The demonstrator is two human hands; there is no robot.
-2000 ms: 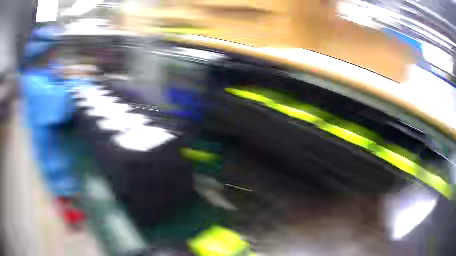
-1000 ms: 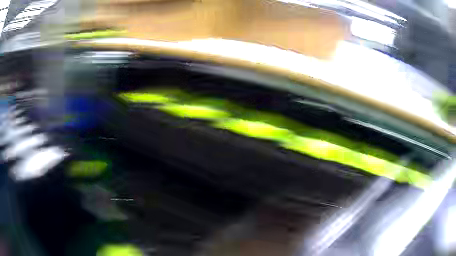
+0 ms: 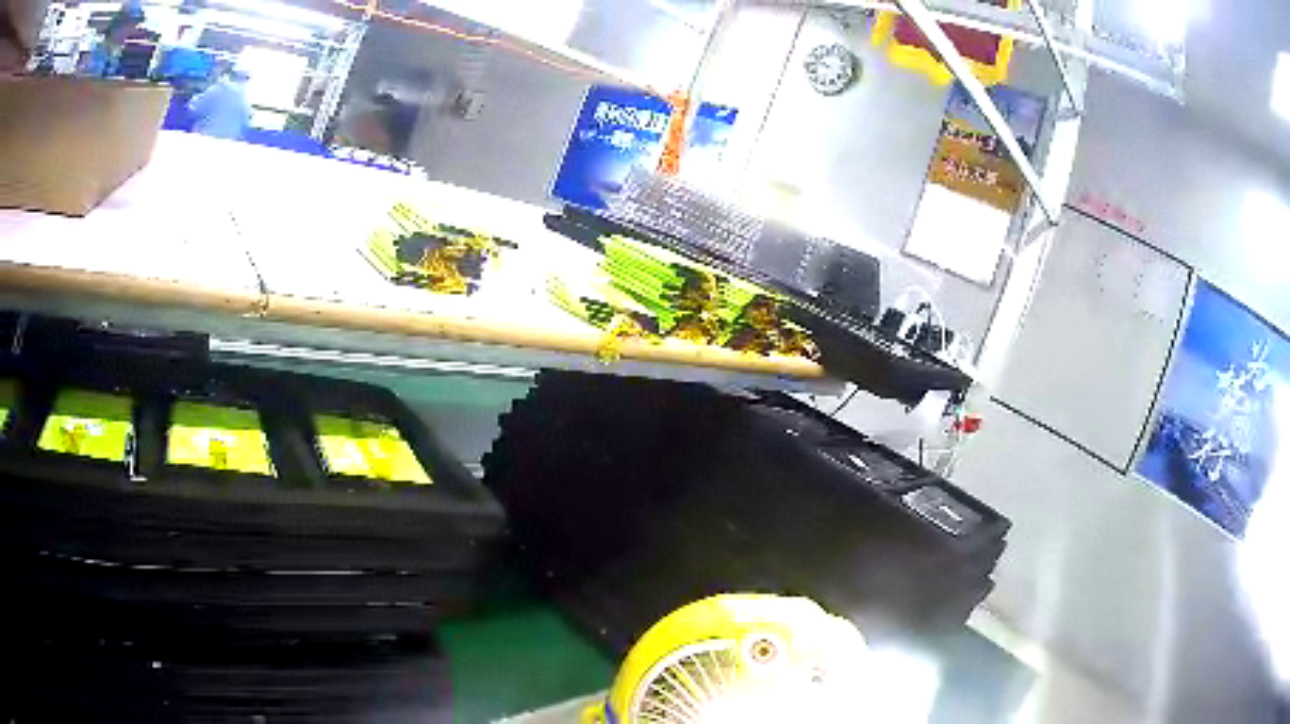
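Neither of my hands is in view. Nearest in front, at the lower left, is a thick stack of black foam trays (image 3: 255, 530). Its top tray holds lime pieces (image 3: 219, 437) in separate slots, and the stack is cut off by the left edge. A second stack of black trays (image 3: 707, 474) stands to its right, tilted in the view. Small rectangular fittings show in its top tray. A yellow desk fan (image 3: 729, 665) with a round grille is at the bottom, partly cut off and washed out by glare.
A white, wood-edged shelf (image 3: 326, 318) runs above the trays. On it are a cardboard carton (image 3: 78, 142), lime flex-tailed pieces (image 3: 425, 252) in piles, and a ribbed grey tray stack (image 3: 693, 219). Green bench top (image 3: 516, 644) shows between the stacks. A person in blue (image 3: 222, 106) is far back.
The view has swung to the right and become sharper. The shelf's right end, the second tray stack, the fan and the wall posters now show. The white-topped trays at left are out of view.
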